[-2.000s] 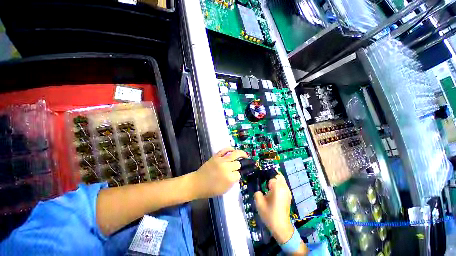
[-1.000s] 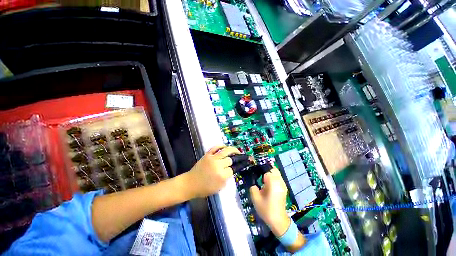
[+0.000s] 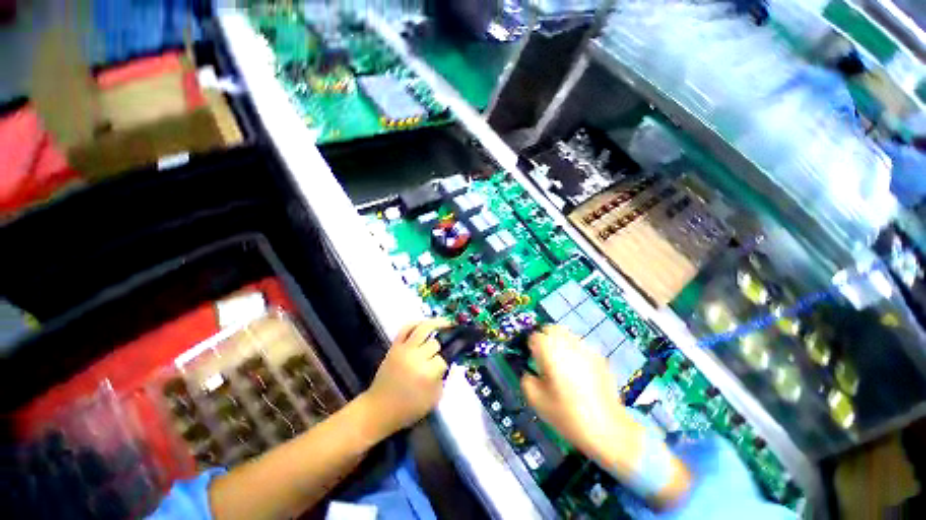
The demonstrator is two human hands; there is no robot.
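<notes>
A large green circuit board [image 3: 548, 266] lies on the white-edged line in front of me. My left hand [image 3: 411, 374] is at the board's near left edge, its fingers closed on a dark coil [image 3: 460, 341] low over the board. My right hand [image 3: 571, 384] is just right of it, its fingertips on a dark part [image 3: 518, 350] at the board; the fingers hide much of that part. A red-and-dark toroidal inductor [image 3: 450, 236] stands on the board beyond my hands. Grey blocks [image 3: 594, 327] sit to the right. The picture is somewhat blurred.
At left, a black bin [image 3: 266, 254] with a red liner [image 3: 102, 358] holds a clear blister tray [image 3: 254, 374] of dark coils. Another board [image 3: 335, 86] lies farther up the line. At right, a shelf carries a tan holder [image 3: 650, 254] and yellow-topped coils [image 3: 787, 355].
The view has turned, so the line now slants more and a carton shows at upper left. Both hands stay at the same board area; my right hand has tilted and moved slightly away from my left.
</notes>
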